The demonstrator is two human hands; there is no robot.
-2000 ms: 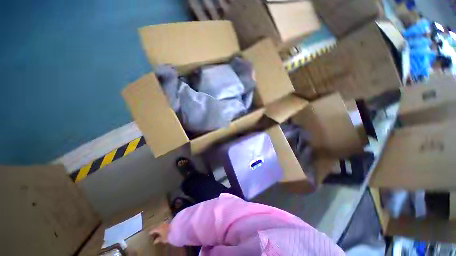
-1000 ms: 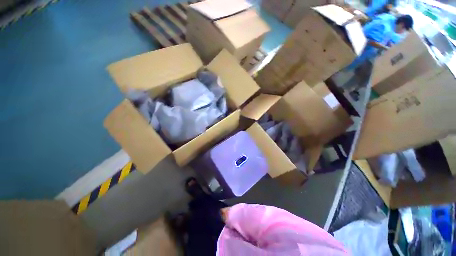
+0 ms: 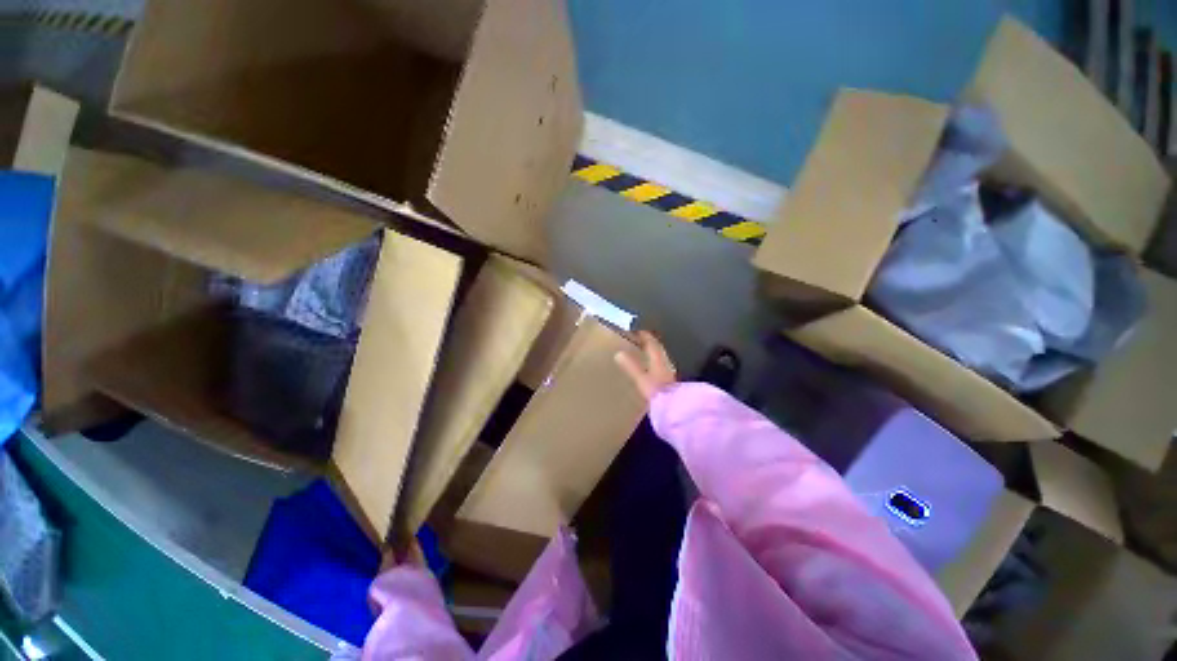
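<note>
A brown carton (image 3: 555,433) with raised flaps stands low in front of me, a flat white piece (image 3: 599,305) at its far edge. My right hand (image 3: 649,366) holds its far right corner, fingers slightly apart. My left hand (image 3: 407,558) is at the lower end of an upright flap (image 3: 403,375) and grips its edge; its fingers are partly hidden. The carton's inside is mostly hidden.
An open carton with clear bags (image 3: 316,297) is at left, a large open carton (image 3: 516,129) behind it. A carton of grey bags (image 3: 955,278) and a purple stool (image 3: 923,478) are right. A green-topped bench (image 3: 129,568) curves lower left, beside blue material (image 3: 310,555).
The view has swung left; the carton of grey bags and the stool now lie at the right. My left hand has come into view at the flap. My right hand is at the carton's corner.
</note>
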